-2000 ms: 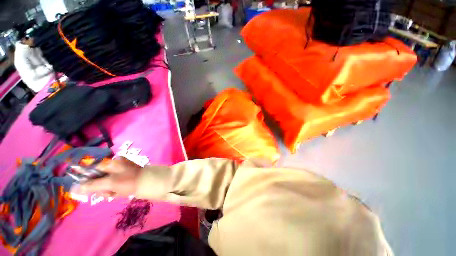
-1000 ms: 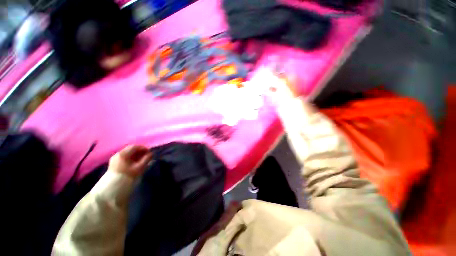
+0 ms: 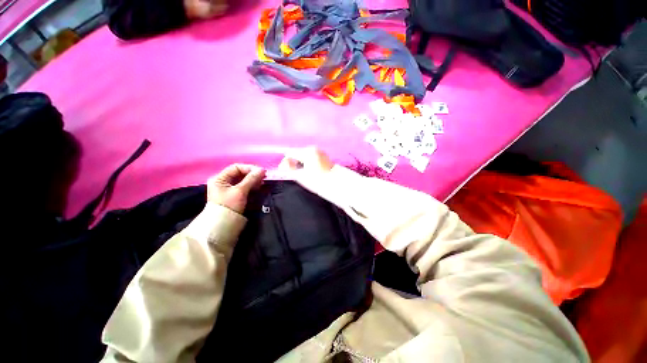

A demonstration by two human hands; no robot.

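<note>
A black backpack (image 3: pixel 298 248) lies on my lap and against the edge of the pink table (image 3: pixel 177 106). My left hand (image 3: pixel 235 187) is closed with fingertips pinched at the top of the backpack. My right hand (image 3: pixel 306 163) is just to its right, fingers together. Something small and white, perhaps a hang tag (image 3: pixel 278 174), shows between the two hands; which hand holds it is unclear. The pile of white hang tags (image 3: pixel 404 135) lies on the table beyond my right hand. Thin dark strings (image 3: pixel 365 169) lie beside it, partly behind my right sleeve.
A tangled heap of grey and orange strips (image 3: pixel 340 49) lies beyond the tags. Black bags (image 3: pixel 489 35) lie at the far right of the table, and more black fabric is at left. Another person's hand (image 3: pixel 206 7) shows at the top. Orange bags (image 3: pixel 539 220) stand at right.
My right hand has come back from the white tags to the backpack top, beside my left hand. The view has turned, bringing the backpack and table nearer the centre.
</note>
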